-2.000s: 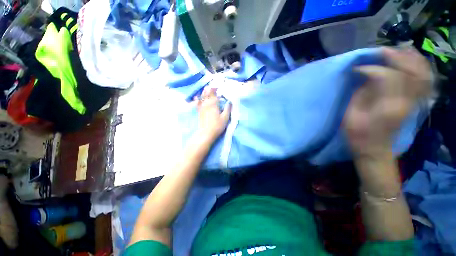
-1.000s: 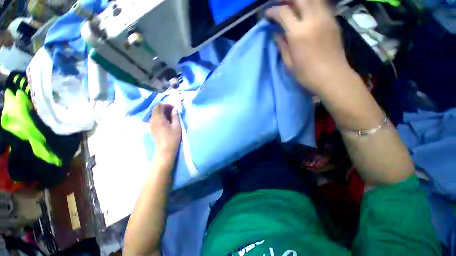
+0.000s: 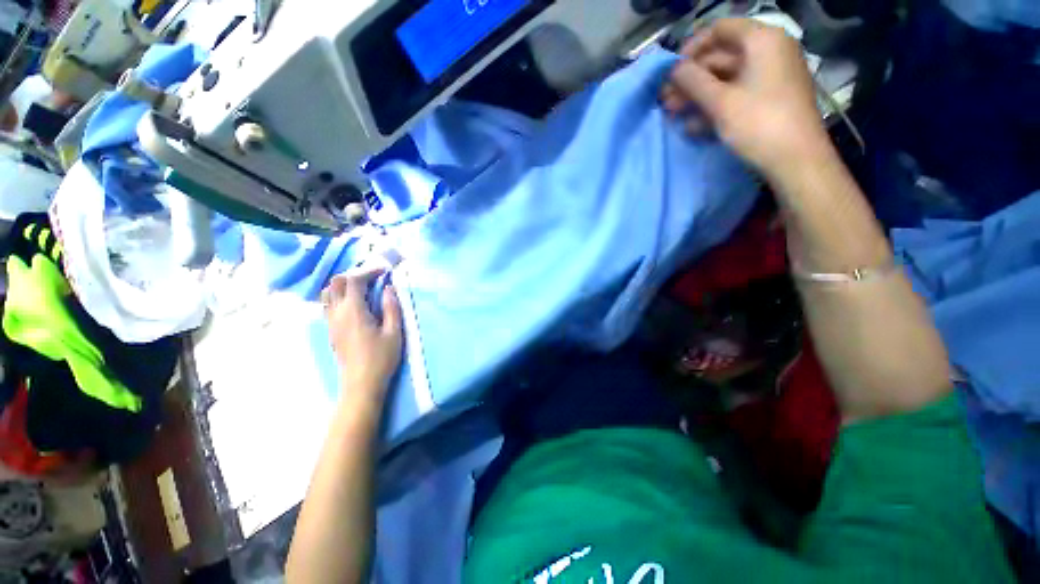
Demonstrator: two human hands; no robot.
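A light blue fabric panel (image 3: 513,262) lies across the white table under the sewing machine head (image 3: 285,103) and rises at its right end. A narrow white tape (image 3: 417,342) runs on the panel from the needle area towards my lap. My left hand (image 3: 365,331) lies on the cloth just left of the tape, close below the presser foot (image 3: 356,217), fingers slightly apart. My right hand (image 3: 741,97) is raised at the panel's upper right corner, fingers curled at the cloth edge. The needle tip is too small and bright to make out.
A white cloth bundle (image 3: 126,268) and black and neon yellow-green garments (image 3: 68,331) lie at the left. A brown tabletop (image 3: 160,479) adjoins the white table (image 3: 245,445). More blue cloth (image 3: 981,308) is heaped at the far right. The blue display (image 3: 456,34) is above the panel.
The view has shifted, with the machine now further left. My right hand has moved from low on the panel's right side to its upper corner. My left hand stays beside the tape.
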